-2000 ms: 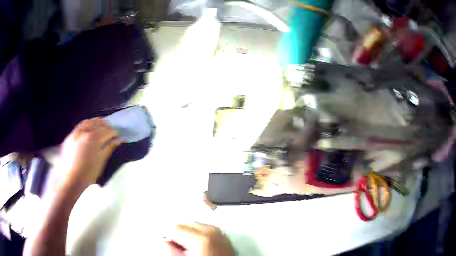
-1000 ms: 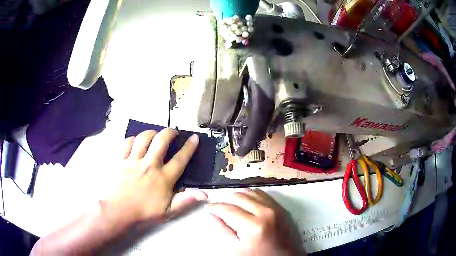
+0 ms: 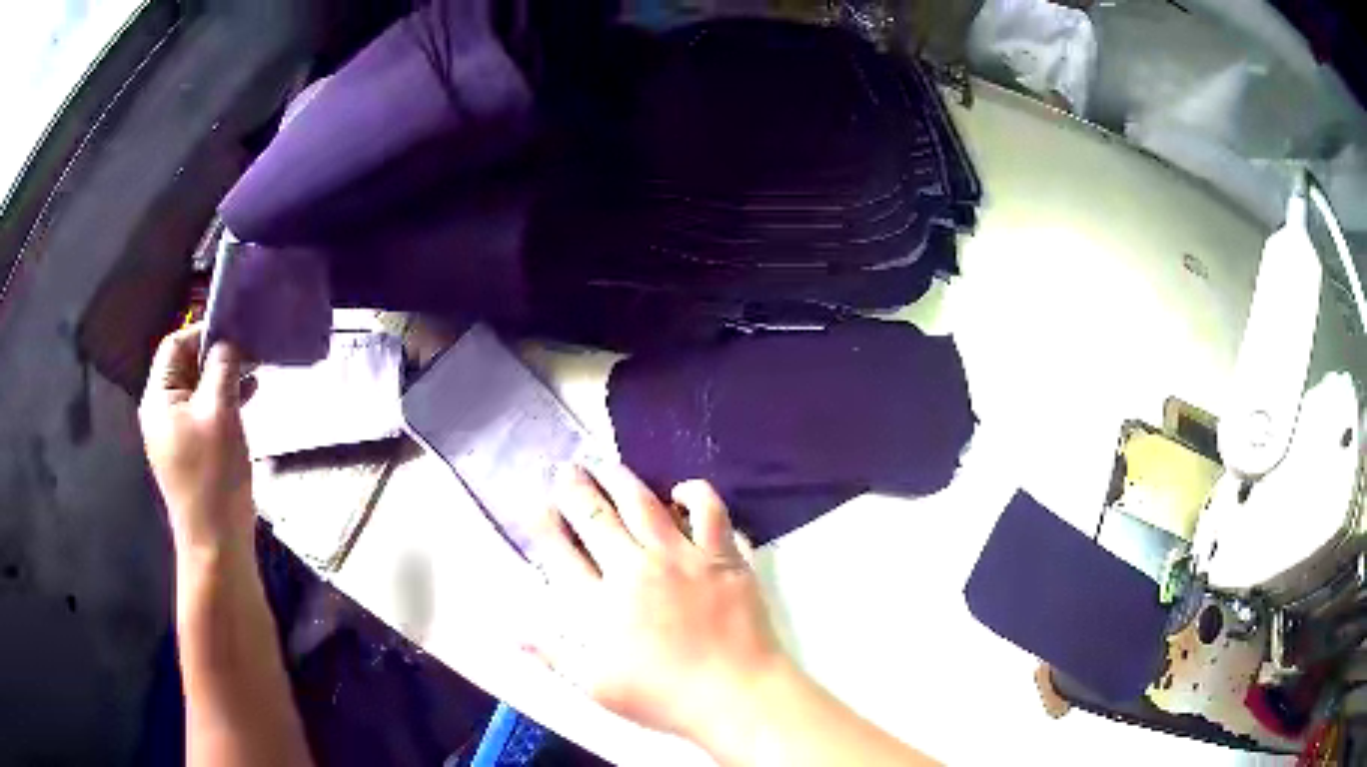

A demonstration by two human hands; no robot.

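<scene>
My left hand [image 3: 198,412] holds a small dark purple piece [image 3: 275,304] by its lower left edge, above the far left of the table. My right hand [image 3: 660,599] lies fingers spread on the lower end of a pale lavender piece [image 3: 487,412]; whether it grips it is hidden. A stack of small dark purple pieces [image 3: 795,412] lies just beyond my right fingers. A single dark piece [image 3: 1067,596] lies flat, its right end by the needle area of the sewing machine [image 3: 1301,510].
A large pile of dark cut panels [image 3: 750,165] fills the back, with a purple fold [image 3: 390,120] at its left. A pale framed rectangle [image 3: 323,393] lies beside my left hand. A white lamp bar [image 3: 1274,337] stands at the right. Something blue [image 3: 507,737] shows below.
The view has swung left. Both hands have left the dark piece by the needle. My left hand now holds a small piece at the far left; my right hand is on the pale piece.
</scene>
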